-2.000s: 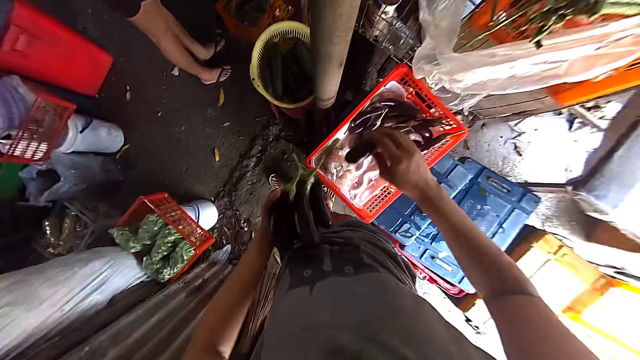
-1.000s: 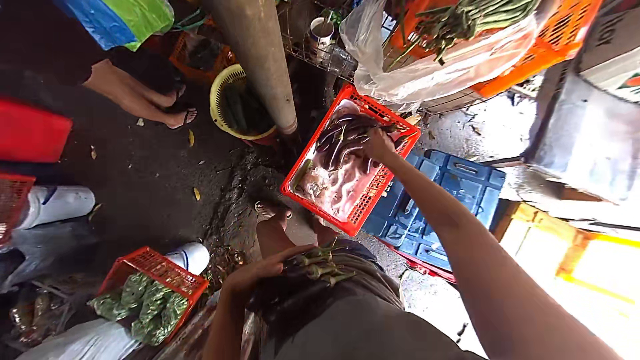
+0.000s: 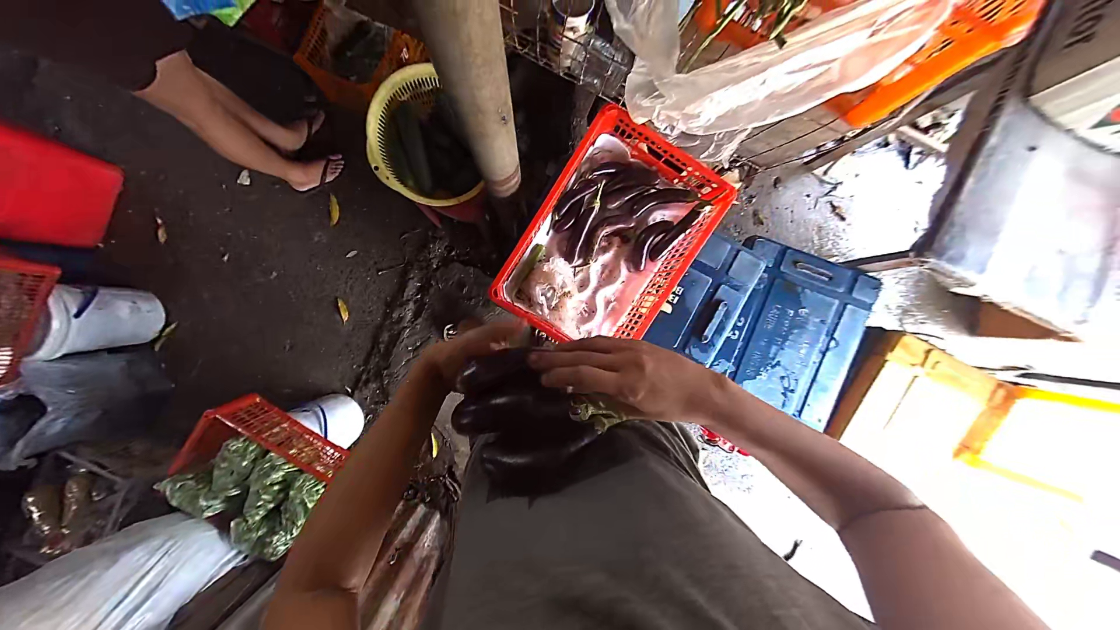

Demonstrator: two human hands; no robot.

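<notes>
Several dark purple eggplants are bunched against my front at the lower middle. My left hand holds the bunch from its far left side, its fingers partly hidden by the eggplants. My right hand lies on the upper right of the bunch, fingers bent over an eggplant, with green stem ends just below it. Beyond both hands a red plastic crate, lined with pale plastic, holds more eggplants, mostly at its far end.
Blue plastic crates stand right of the red crate. Behind it are a post and a yellow basket of dark green vegetables. A person's legs are at the upper left. Bagged greens fill a red crate at the lower left.
My right hand has come back from inside the red crate to the bunch at my front, near my left hand. The bunch has turned, its stem ends now toward the right.
</notes>
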